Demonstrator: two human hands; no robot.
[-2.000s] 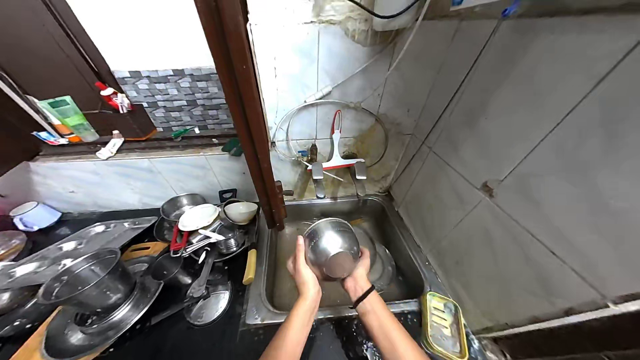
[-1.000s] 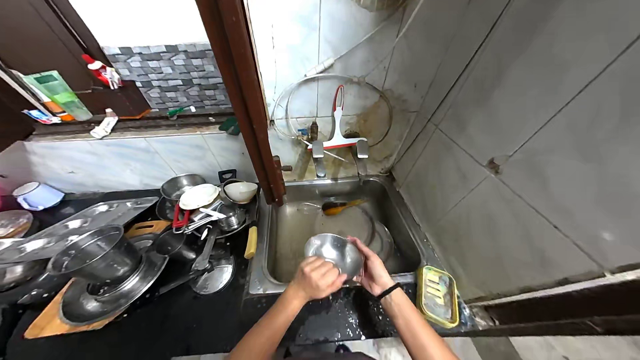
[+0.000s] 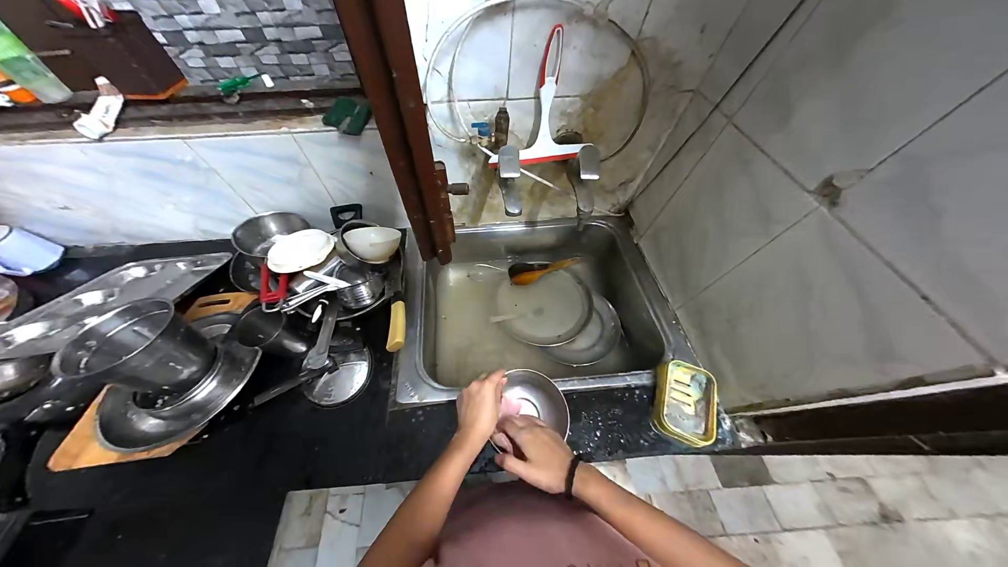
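Note:
A small steel bowl (image 3: 543, 392) is between my hands at the front edge of the sink (image 3: 409, 370). My left hand (image 3: 480, 409) grips its left rim. My right hand (image 3: 537, 450), with a dark band at the wrist, lies over the near side of the bowl; its fingers reach toward the inside, and whether it grips the bowl is unclear. Cloudy water stands in the sink, with round plates or lids (image 3: 545, 307) under it and a wooden-looking spoon (image 3: 542, 272) at the back.
Steel pots (image 3: 134, 346), pans and a white bowl (image 3: 372, 242) crowd the black counter on the left. A yellow-rimmed soap container (image 3: 685, 403) stands right of the sink front. Two taps (image 3: 510, 181) and a white wiper (image 3: 545, 126) are behind. A tiled wall (image 3: 787, 220) bounds the right.
The bowl was held over the sink two seconds ago; it has moved toward my body, to the sink's front edge. The spoon, hidden earlier behind the bowl, shows in the water.

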